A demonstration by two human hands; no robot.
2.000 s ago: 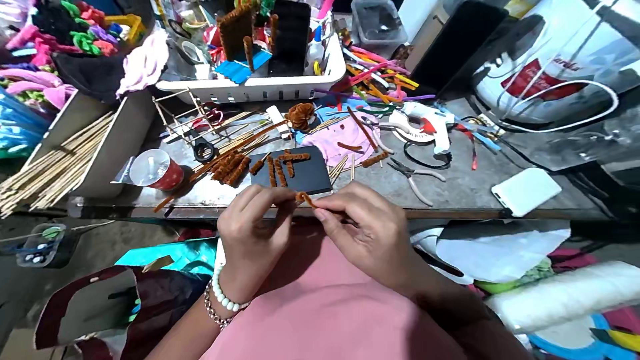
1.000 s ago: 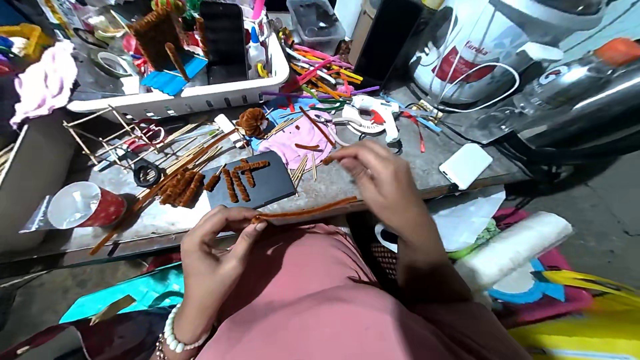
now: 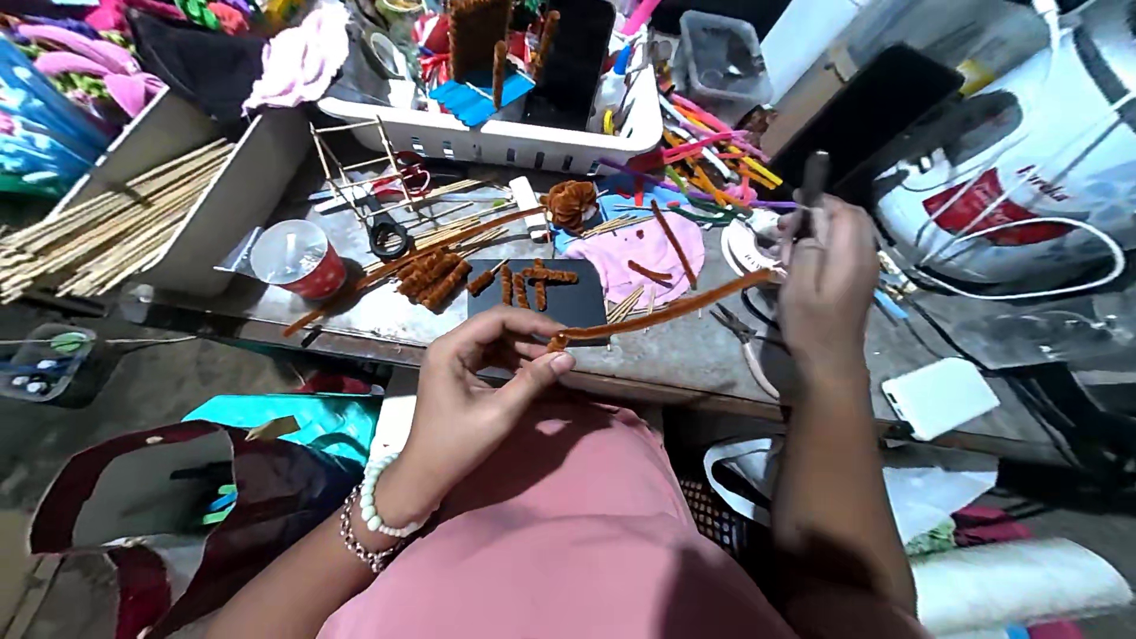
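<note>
My left hand [image 3: 488,382] pinches one curled end of a brown pipe cleaner [image 3: 674,311] at the table's front edge. The stem stretches right, its far end beside my right hand [image 3: 830,257]. That hand is raised and closed around a slim dark object [image 3: 815,186], too blurred to name. Behind my left fingers, short coiled brown pieces [image 3: 550,277] lie on a black flat plate [image 3: 581,311]. A bundle of similar coils [image 3: 435,277] sits left of the plate. A fuzzy brown ball [image 3: 571,204] rests behind it, near pink felt [image 3: 657,257] with brown stem pieces on top.
A red-patterned cup [image 3: 315,271], black-handled scissors [image 3: 388,235] and a stick frame [image 3: 355,169] stand or lie left. Behind is a white basket [image 3: 532,146]. Pliers [image 3: 754,351], a white box-like device [image 3: 941,398] and a large white container [image 3: 994,195] are right.
My hands were close together two seconds ago and are now apart, with the brown stem stretched between them. My right hand has moved farther back and now holds a dark object.
</note>
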